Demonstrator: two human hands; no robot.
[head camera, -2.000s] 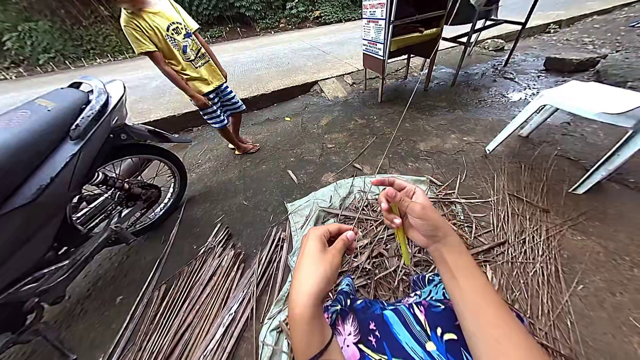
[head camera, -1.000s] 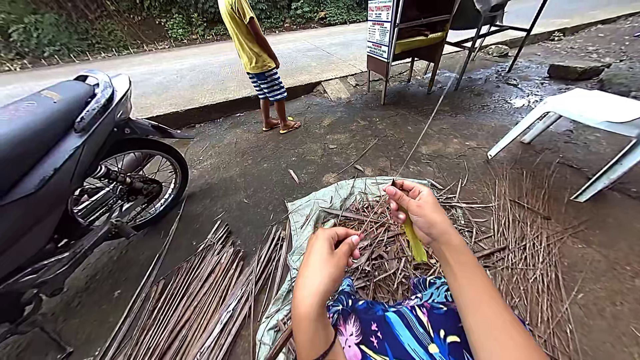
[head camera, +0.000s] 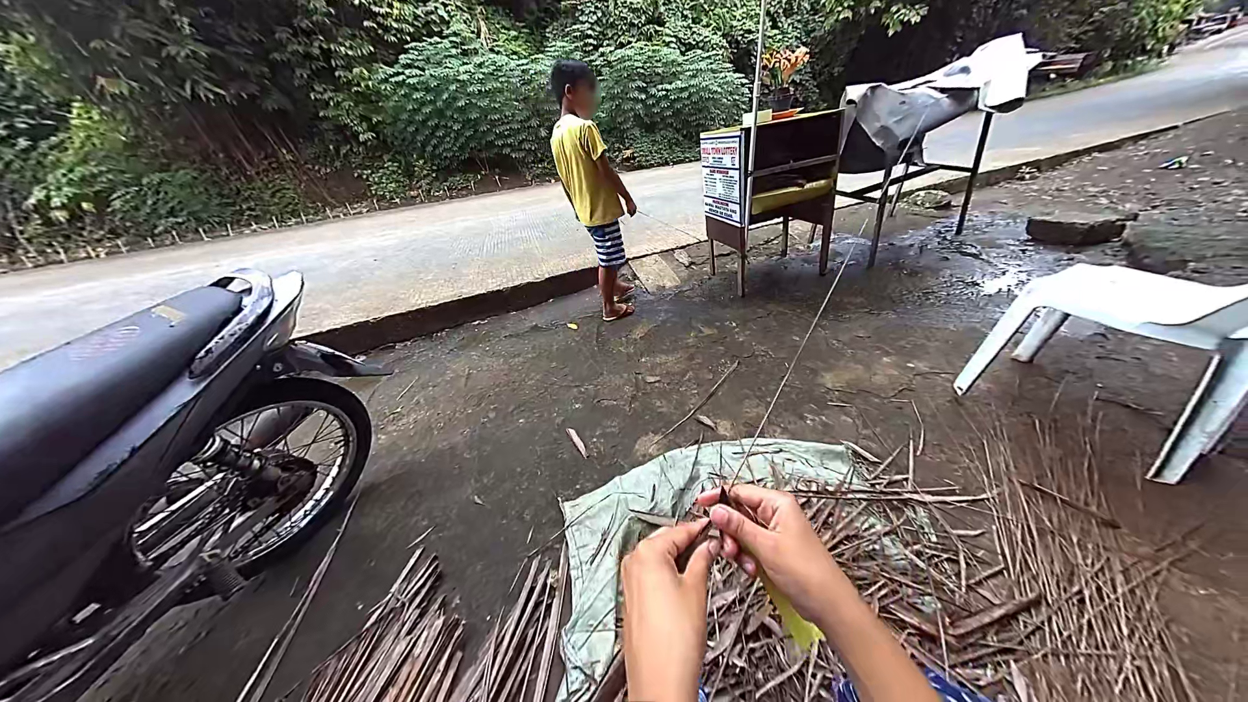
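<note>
My left hand (head camera: 668, 595) and my right hand (head camera: 770, 541) meet above a pale green sack (head camera: 609, 526) covered with dry brown leaf scraps. Between their fingertips is the base of a long thin leaf midrib (head camera: 799, 346), which slants up and away from me. A dark bit of dry leaf shows at the right fingertips. A yellow-handled tool (head camera: 795, 619), perhaps a knife, hangs below my right palm, held by the fingers; its blade cannot be made out. The left fingers pinch the dry leaf strip close to the right hand.
Dry leaf strips (head camera: 395, 643) lie at the lower left, thin midribs (head camera: 1043, 546) at the right. A motorcycle (head camera: 244, 390) stands left, a white plastic chair (head camera: 1131, 302) right. Beyond are a person in yellow (head camera: 588, 175), a wooden stand (head camera: 726, 234) and a road (head camera: 439, 244).
My hands have come together at the midrib; they were apart before. The person in yellow has moved right and turned. The view has tilted up.
</note>
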